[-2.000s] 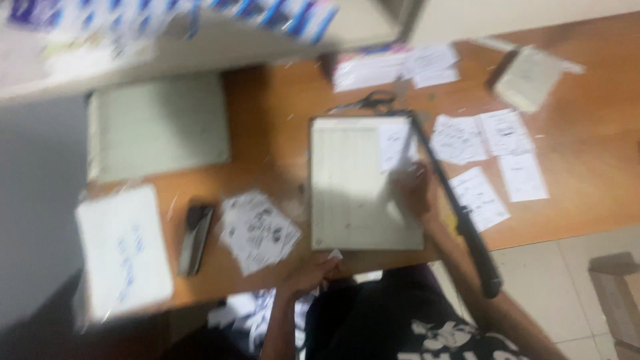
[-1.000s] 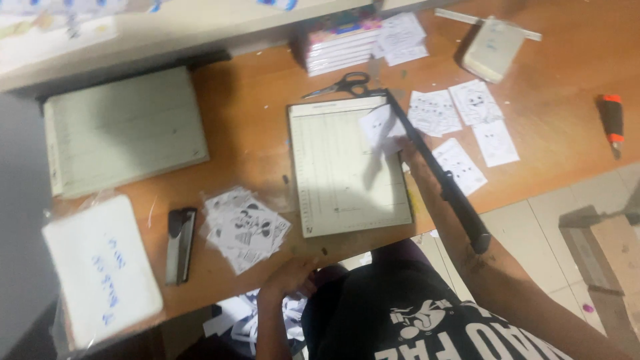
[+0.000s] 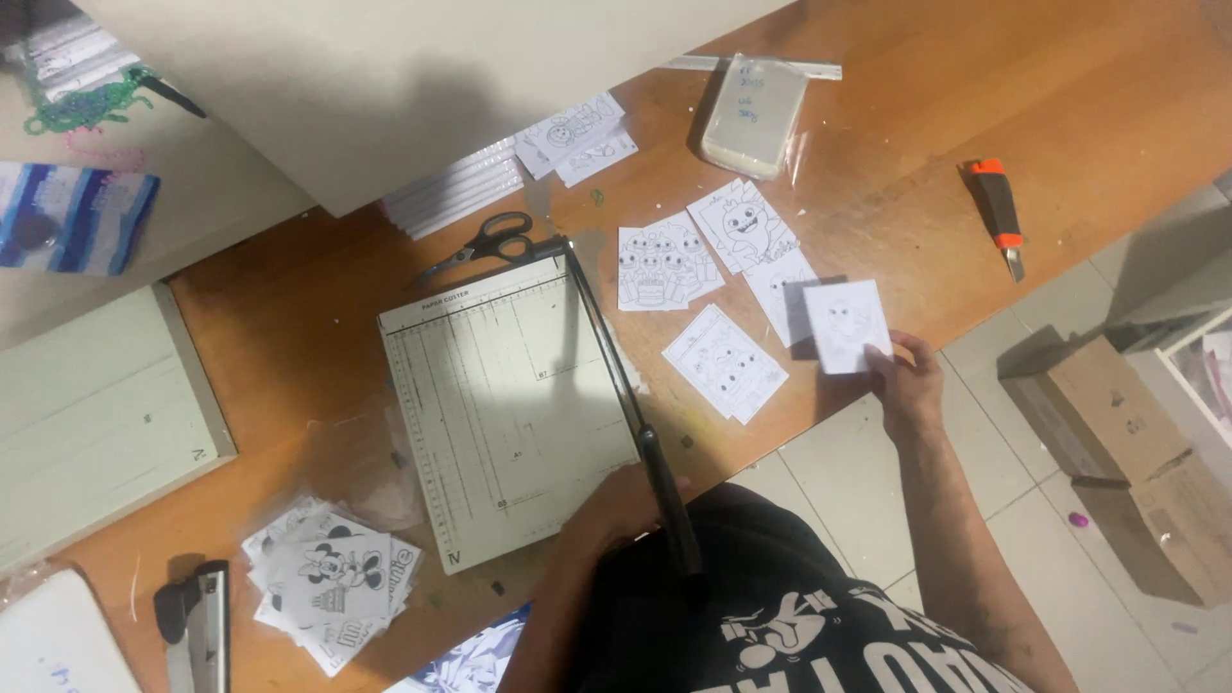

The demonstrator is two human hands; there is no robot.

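Observation:
My right hand (image 3: pixel 908 373) holds a small printed card (image 3: pixel 847 327) by its lower right corner, above the table's front edge. Beside it lie more line-drawing cards: a group pair (image 3: pixel 664 265), a shark-like figure (image 3: pixel 746 226) and a tilted pair (image 3: pixel 727 364). My left hand (image 3: pixel 630 500) rests at the lower right corner of the paper cutter (image 3: pixel 500 414), partly under the black handle (image 3: pixel 671 500) of its lowered arm; whether it grips anything is unclear. Left of the cutter lies a pile of printed cards (image 3: pixel 342 582).
Black scissors (image 3: pixel 491 245) lie behind the cutter. A stapler (image 3: pixel 197 616) and a second cutter board (image 3: pixel 106 414) are at left. A utility knife (image 3: pixel 996 212) with its blade out and a wrapped stack (image 3: pixel 756 115) lie at right. A shelf overhangs the back; cardboard boxes (image 3: pixel 1116 414) stand on the floor.
My right hand has moved right, away from the cutter, and now holds a card out past the other cards. My left hand is now at the cutter's lower right corner. The view has shifted.

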